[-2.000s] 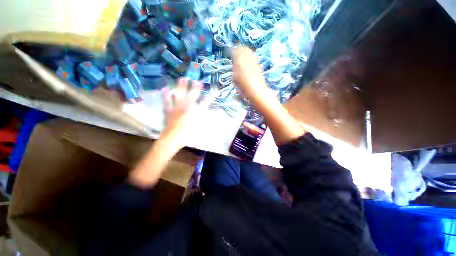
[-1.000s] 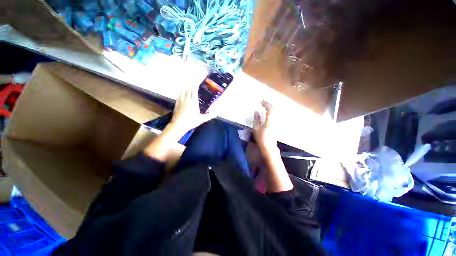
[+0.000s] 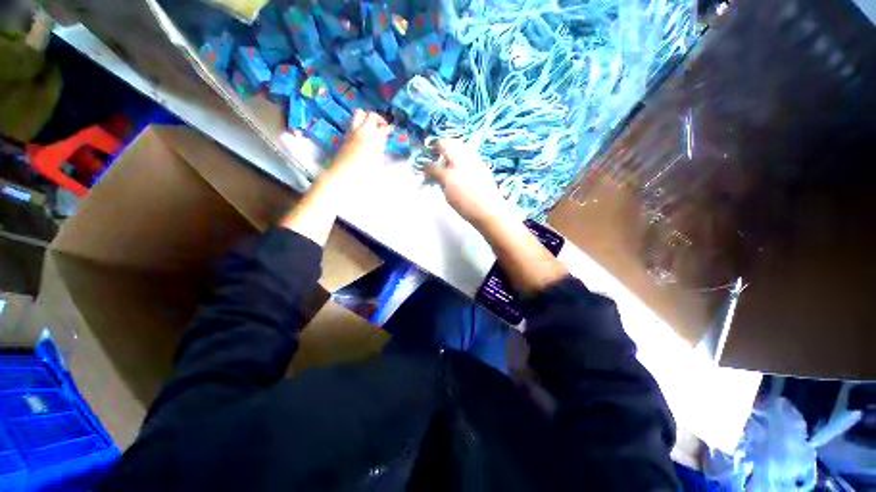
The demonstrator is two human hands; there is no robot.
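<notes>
Small blue retail boxes (image 3: 360, 67) with orange-red dots lie piled at the top left of the bench. Pale coiled cables (image 3: 528, 91) lie in a tangled heap to their right. My left hand (image 3: 363, 136) is at the near edge of the box pile, fingers bent; whether it holds a box is unclear. My right hand (image 3: 459, 173) is at the near left edge of the cables, fingertips by a cable end; its grip is too blurred to tell. A dark smartphone (image 3: 501, 293) lies on the bench, partly under my right forearm.
A large open brown carton (image 3: 106, 288) stands left of my lap. A second brown carton (image 3: 624, 240) holds clear scraps at right. Blue crates (image 3: 48, 413) are at lower left. A clear plastic bag (image 3: 778, 447) hangs at lower right. An orange-red plastic thing (image 3: 77, 159) is at left.
My left hand has left the phone and moved up to the blue boxes. My right hand has moved up from the bench edge to the cables. The view has shifted.
</notes>
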